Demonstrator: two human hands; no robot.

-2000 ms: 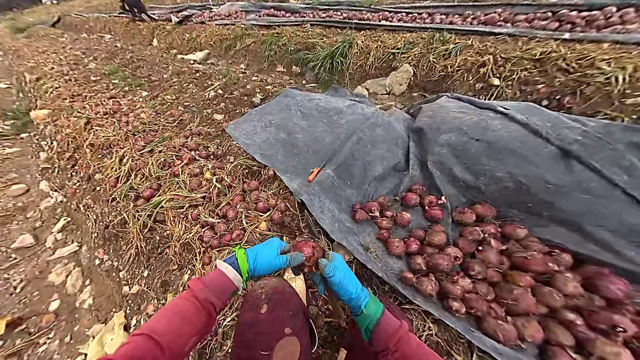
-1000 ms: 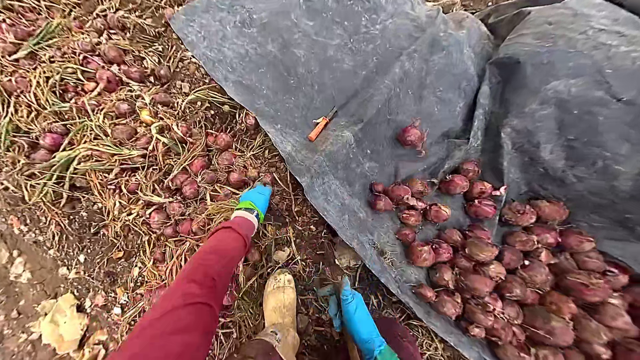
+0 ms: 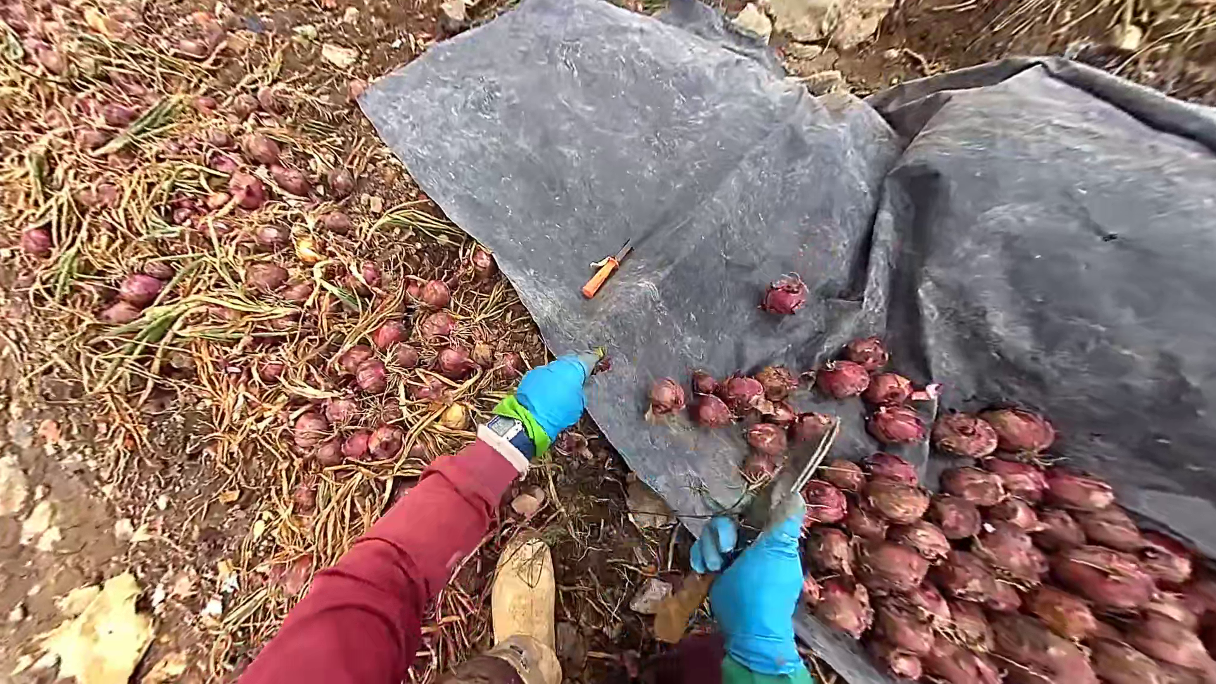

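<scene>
My left hand [image 3: 556, 401], in a blue glove, reaches over the near edge of the dark tarp [image 3: 589, 142]. At its fingertips is something small, greenish and dark red; the grip is unclear. My right hand [image 3: 760, 594], also blue-gloved, is low beside the onion pile, shut on a tool with a wooden handle [image 3: 680, 608] and what looks like a thin blade [image 3: 819, 452]. Red onions [image 3: 988, 541] are heaped on the tarp at right. One loose onion [image 3: 785, 294] lies above them. An orange-handled tool [image 3: 601, 275] rests on the tarp beyond my left hand.
Unsorted onions with dry tops [image 3: 370, 375] cover the soil at left. My boot [image 3: 524, 589] stands between them and the tarp. A pale flat rock [image 3: 100, 632] lies at lower left, and stones [image 3: 831, 19] sit behind the tarp.
Two seconds ago both hands were together at an onion. My left hand was among the ground onions one second ago and is now over the tarp's edge. The right hand's tool has come into fuller view.
</scene>
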